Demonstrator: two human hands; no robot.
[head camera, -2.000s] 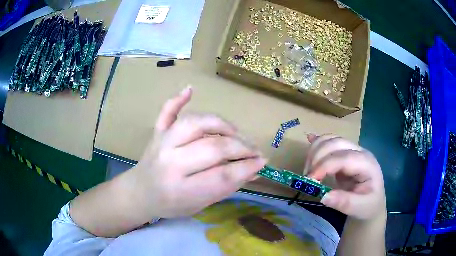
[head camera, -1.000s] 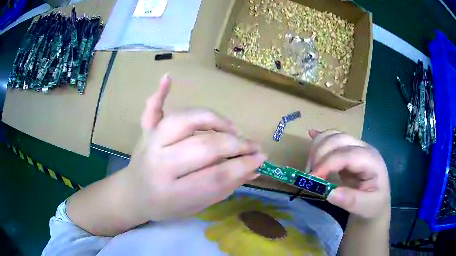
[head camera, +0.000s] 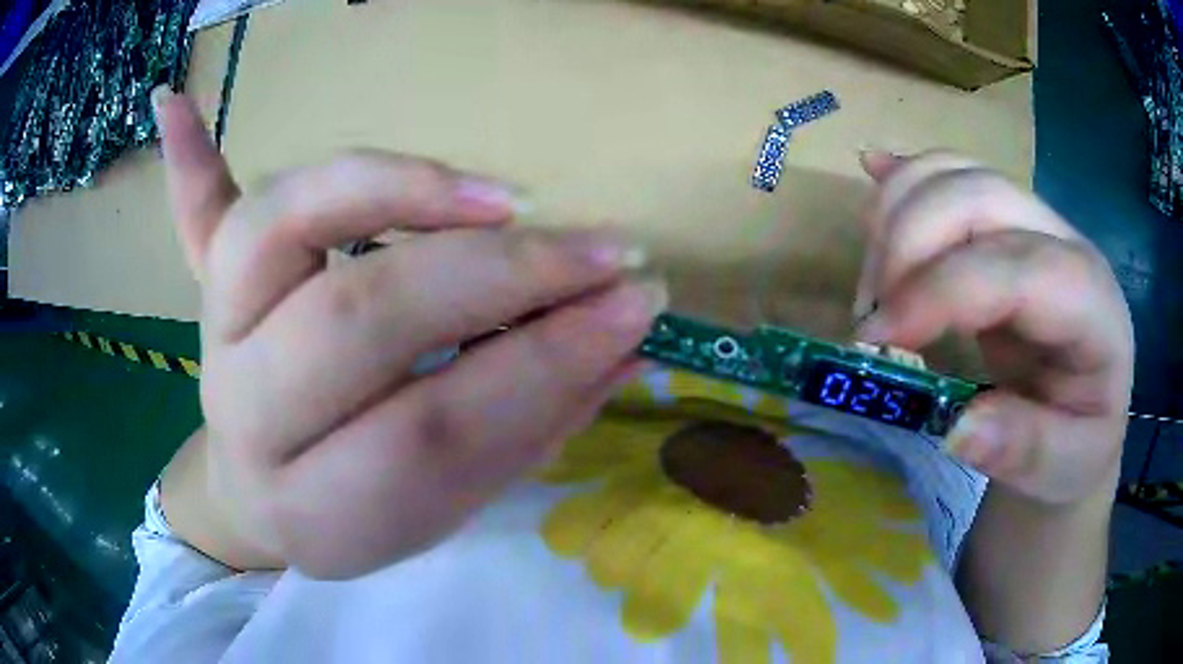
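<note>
A slim green circuit board (head camera: 765, 361) is held between my two hands, close in front of my chest. Its small display (head camera: 872, 394) glows with blue-white digits reading about 025. My left hand (head camera: 402, 350) grips the board's left end between thumb and fingers and hides that end. My right hand (head camera: 1005, 324) pinches the right end, thumb below and fingers above. A small white connector shows at the board's upper edge near my right fingers. Two small display modules with pale dotted faces (head camera: 771, 157) lie on the cardboard beyond, touching at an angle.
Cardboard sheets (head camera: 519, 104) cover the bench. A pile of boards (head camera: 91, 91) lies at the far left. The open carton (head camera: 999, 39) is cut off at the top right. More boards (head camera: 1159, 110) lie at the right edge.
The view has moved closer, so the hands and board look larger and the carton, bag and piles have slid towards the rim. The glowing digits have changed. Both hands still hold the board.
</note>
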